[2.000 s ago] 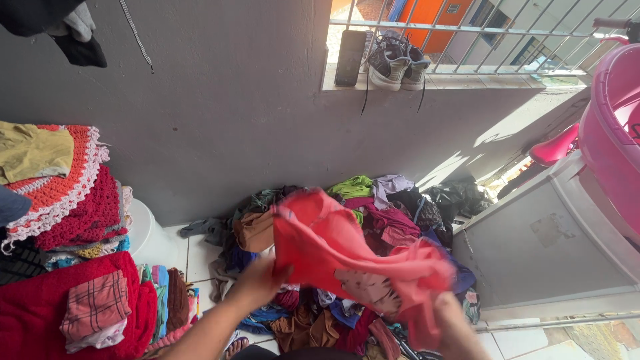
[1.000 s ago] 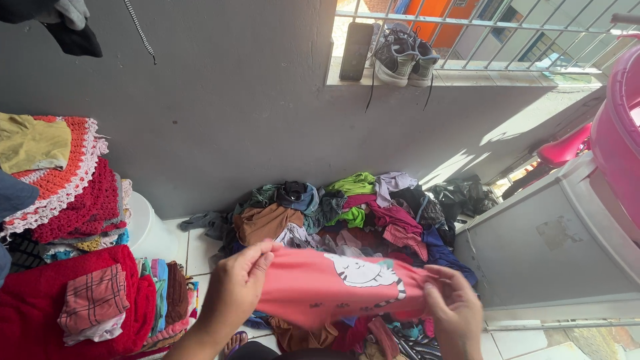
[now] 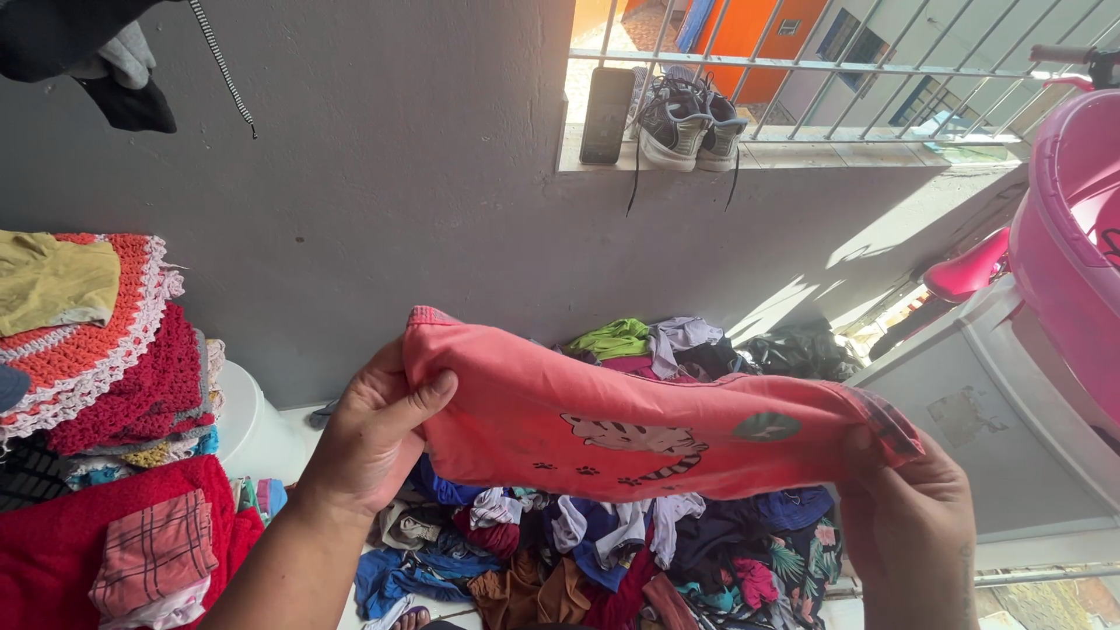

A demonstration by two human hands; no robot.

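A coral-red garment [image 3: 525,394] with a printed striped cat, paw prints and a green patch is stretched level between my two hands. My left hand [image 3: 376,429] pinches its left end, thumb on top. Its right end, with a plaid edge, is gripped by my right hand [image 3: 910,507]. Below and behind it lies a large heap of mixed clothes [image 3: 612,534] on the floor, partly hidden by the garment.
At left, folded crocheted pieces [image 3: 114,350] and a red towel [image 3: 105,499] with a plaid cloth [image 3: 157,551] on it stand near a white bucket [image 3: 254,429]. Shoes [image 3: 687,127] and a phone [image 3: 608,115] rest on the barred window's sill. At right are a pink tub [image 3: 1059,201] and a white cabinet [image 3: 971,420].
The blurred, bunched garment of two seconds ago was spread out flat by one second ago. It is now raised higher and nearer to me, with both hands still holding it.
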